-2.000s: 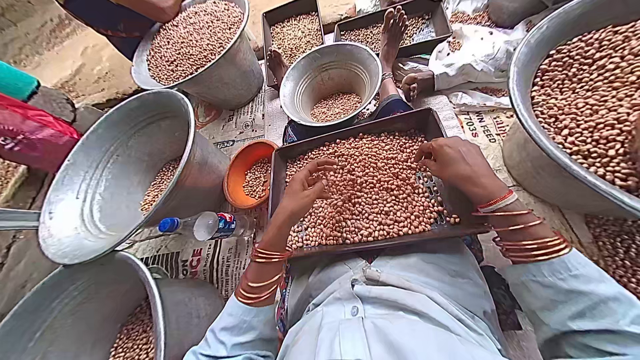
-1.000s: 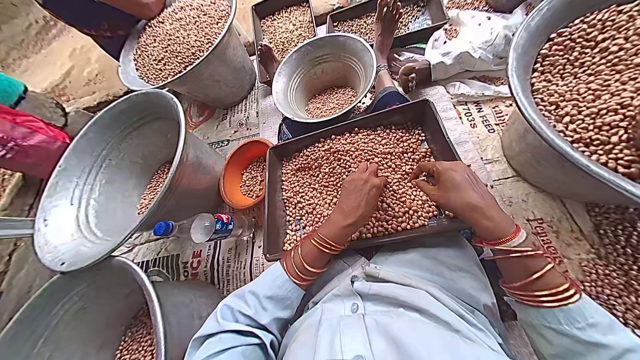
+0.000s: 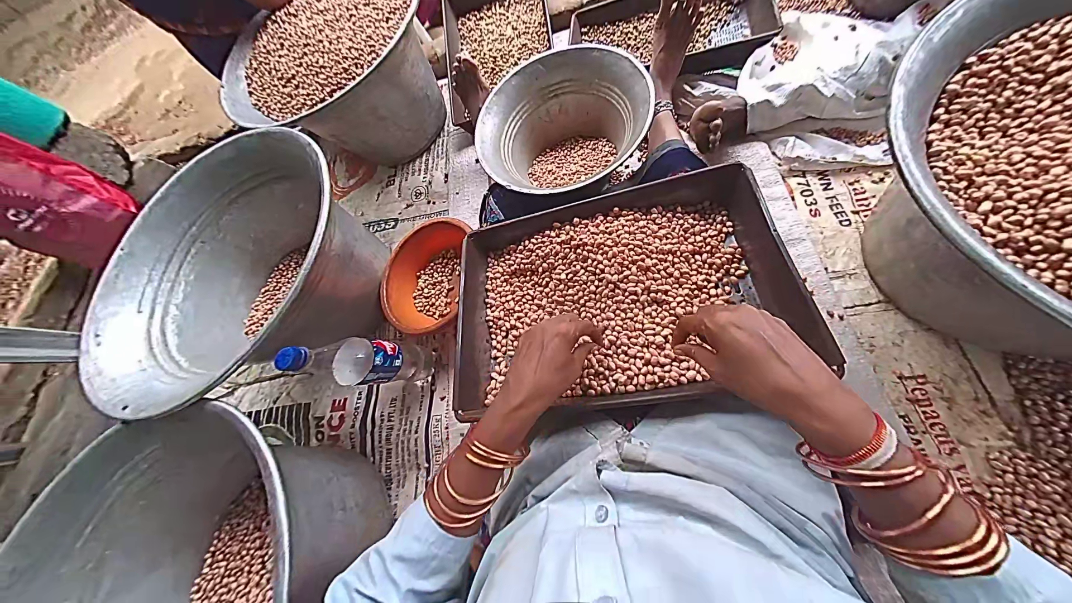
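Note:
A dark rectangular metal tray (image 3: 783, 251) lies across my lap, spread with reddish-brown nuts or seeds (image 3: 611, 276). My left hand (image 3: 548, 360) rests over its near left part, fingers curled down to the nuts. Over the near right part is my right hand (image 3: 741, 352), its thumb and fingers bent close together at the nuts. Whether either hand grips a nut is hidden by the fingers. Left of the tray stands an orange bowl (image 3: 402, 280) with some nuts. Just beyond the tray is a metal basin (image 3: 502, 138) with nuts at its bottom.
Tilted metal tubs (image 3: 201, 243), (image 3: 335, 502) stand at the left, with a plastic bottle (image 3: 368, 362) beside them. Full tubs (image 3: 377, 109), (image 3: 938, 268) are at back left and right. Another person's feet (image 3: 670, 42) flank the basin, before more trays (image 3: 737, 54). Printed sacks (image 3: 904, 352) cover the ground.
My left hand came down onto the nuts, then moved left, away from the tray's middle. My right hand has moved nearer to the tray's near edge.

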